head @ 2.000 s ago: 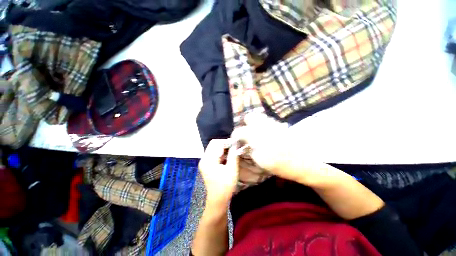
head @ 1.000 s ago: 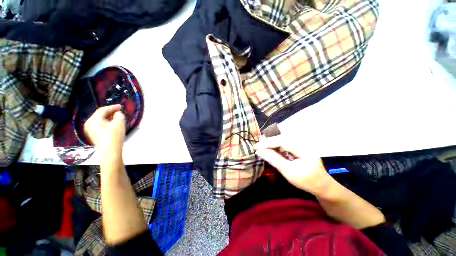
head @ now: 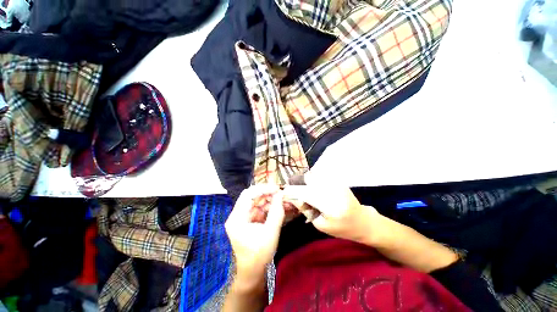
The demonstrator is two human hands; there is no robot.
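The dark jacket (head: 229,109) lies on the white table with its check lining (head: 366,67) open to the right. Its narrow check placket (head: 269,128) runs toward my lap and bears a dark button (head: 255,97). Dark thread (head: 284,161) lies loosely across the placket. My left hand (head: 255,222) and my right hand (head: 333,210) meet at the table's near edge, fingertips together. A small dark object (head: 297,180), possibly the snips, sticks out of my right hand. What my left fingertips pinch is too small to tell; no needle can be made out.
The red plaid tray (head: 143,137) at the left holds small items and a black block (head: 110,128). Other check-lined jackets (head: 49,91) lie at the left. A blue crate (head: 207,250) and more garments (head: 146,237) are below the table. Clear plastic (head: 540,30) shows at the upper right.
My left hand went from the jacket to the red tray and has come back beside my right hand. The right hand has moved slightly left and down. The view has shifted a little.
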